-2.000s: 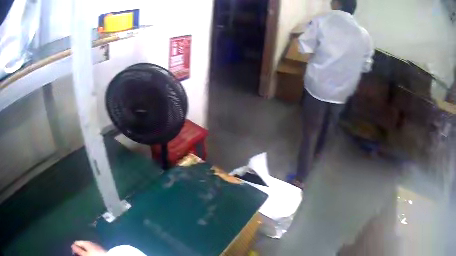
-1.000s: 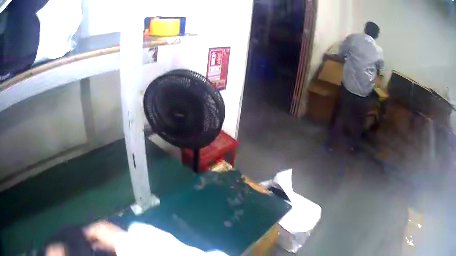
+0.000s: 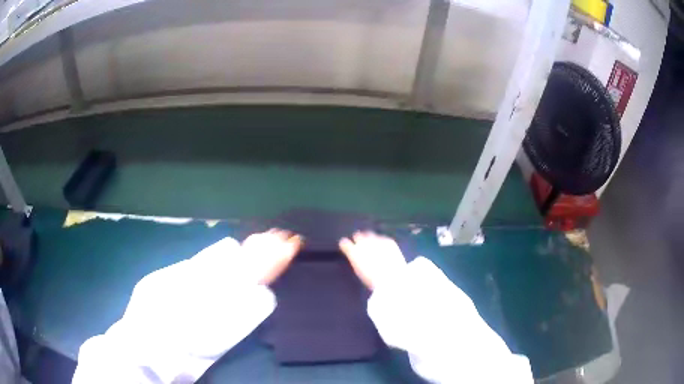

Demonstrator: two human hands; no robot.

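A black box blank [image 3: 324, 307] lies on the green bench in front of me, its long side running away from me. A dark crease or fold line crosses it between my hands. My left hand [image 3: 271, 251] is on its left edge and my right hand [image 3: 367, 253] is on its right edge, both near its far part and slightly blurred. The fingers touch the side edges of the board. White sleeves cover both wrists. A small black folded box [image 3: 90, 178] stands on the far left part of the bench.
The green bench [image 3: 540, 300] has a torn seam across it. A white metal post [image 3: 501, 142] stands on the bench at right. A black fan [image 3: 574, 129] and a red stool [image 3: 574, 210] are beyond its right end. A dark object [image 3: 16, 244] is at the left edge.
The view has swung left from the fan and floor to the bench. Both hands are now on the black blank in the middle. The coworker is out of view.
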